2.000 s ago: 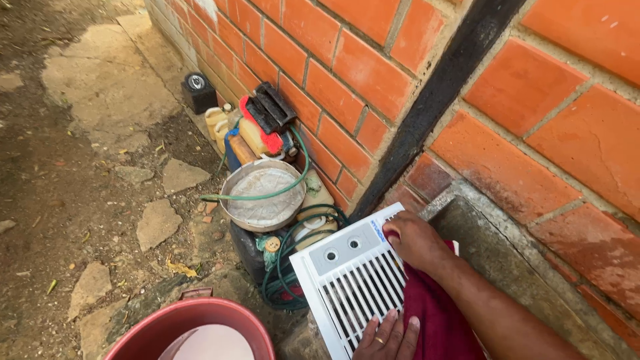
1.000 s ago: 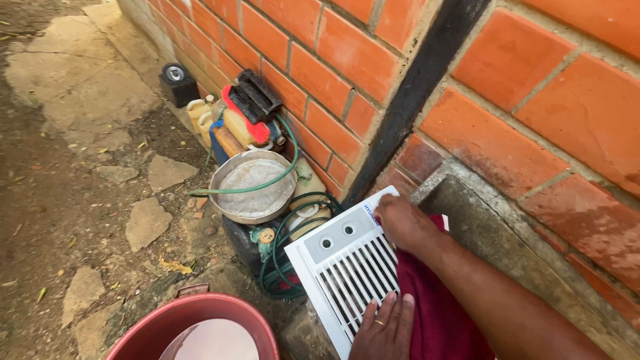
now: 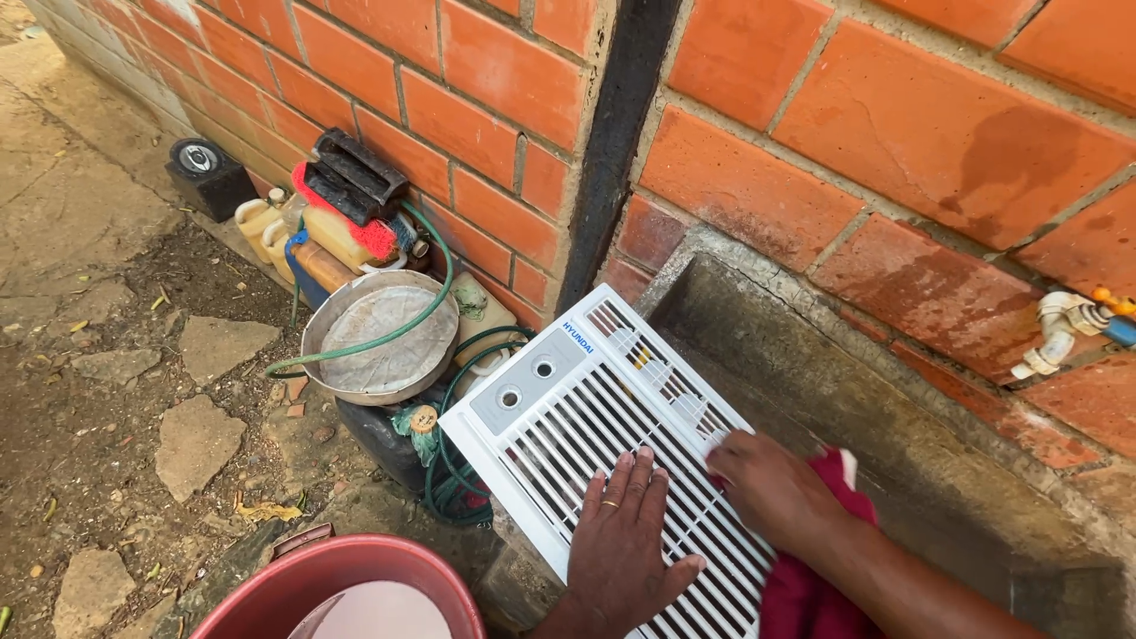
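Note:
A white plastic air conditioner front grille [image 3: 568, 426], marked HYUNDAI, lies slanted across the edge of a concrete wash trough [image 3: 799, 355]. It has two round knob holes at its upper left end and long louvers. My left hand [image 3: 621, 541], a ring on one finger, rests flat with fingers apart on the louvers. My right hand [image 3: 768, 488] is closed on a dark red cloth [image 3: 821, 568] at the grille's right edge; part of the cloth hangs below the wrist, and the hand is slightly blurred.
A red plastic tub [image 3: 355, 568] with cloudy liquid stands at the lower left. Beyond it are a round metal pan [image 3: 382, 337], a green hose [image 3: 390, 333], plastic jugs [image 3: 257, 222] and a black speaker box [image 3: 213, 177]. A white tap [image 3: 1052, 337] projects from the brick wall [image 3: 852, 151].
My right hand has moved with the cloth from the knob end down along the grille's right edge. My left hand lies further onto the louvers. The view has shifted right.

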